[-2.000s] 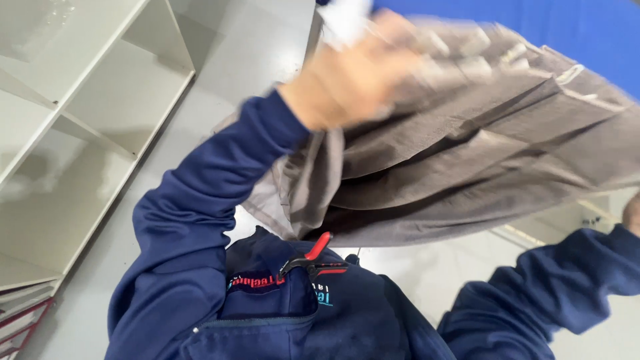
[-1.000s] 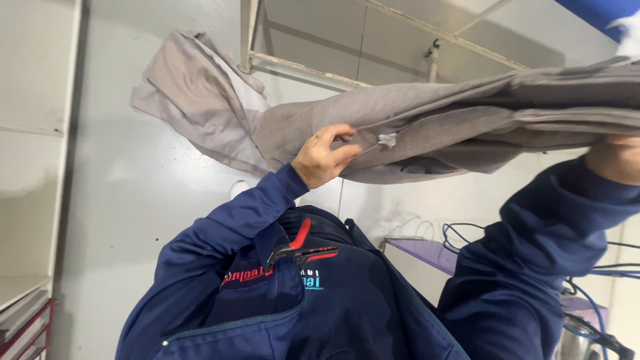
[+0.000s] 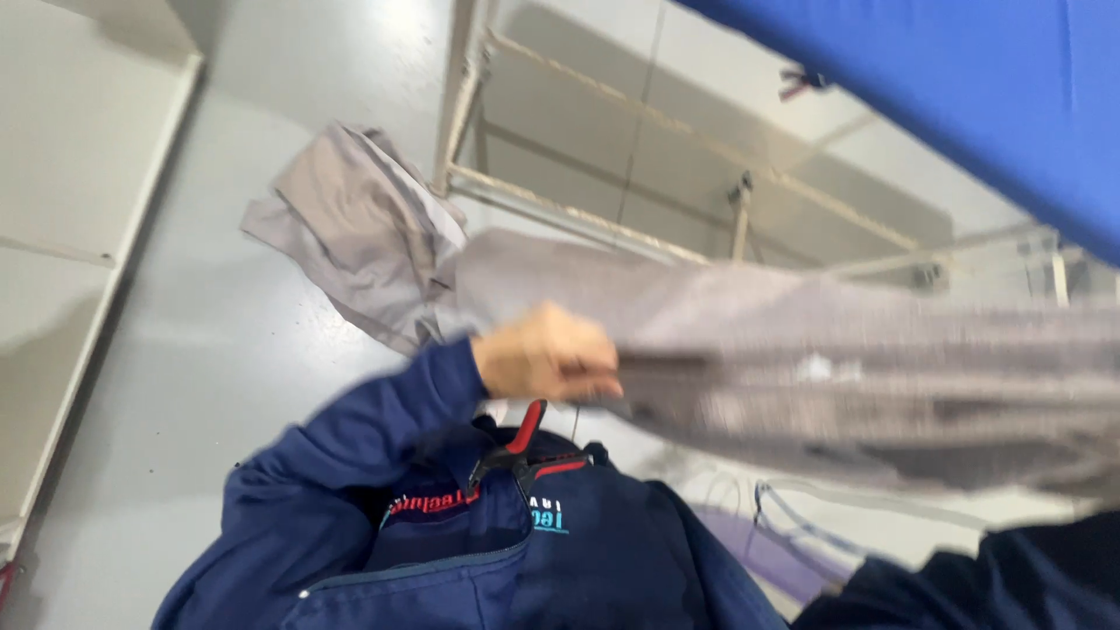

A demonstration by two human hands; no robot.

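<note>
A long grey-brown fabric (image 3: 770, 324) stretches from the middle of the view to the right edge, blurred by motion. Its far left part lies bunched on the floor. My left hand (image 3: 551, 354) has its fingers curled at the fabric's near edge, gripping it. Beyond the right edge my right hand is out of sight; only its dark blue sleeve (image 3: 971, 577) shows at the lower right. White bits (image 3: 818, 367) show on the fabric. A red and black spring clamp (image 3: 525, 451) is clipped to the front of my dark blue jacket.
A white shelf unit (image 3: 96, 131) stands at the left on the grey floor (image 3: 219, 289). Beyond the fabric is a metal frame (image 3: 595, 214). A blue padded surface (image 3: 989, 96) spans the upper right. Blue cables (image 3: 805, 529) and a purple surface (image 3: 752, 551) lie at the lower right.
The fabric, earlier heaped up near the blue surface, now stretches sideways below it. My left hand, with fingers apart beside the fabric a second ago, has closed at its edge. The right hand has left the view.
</note>
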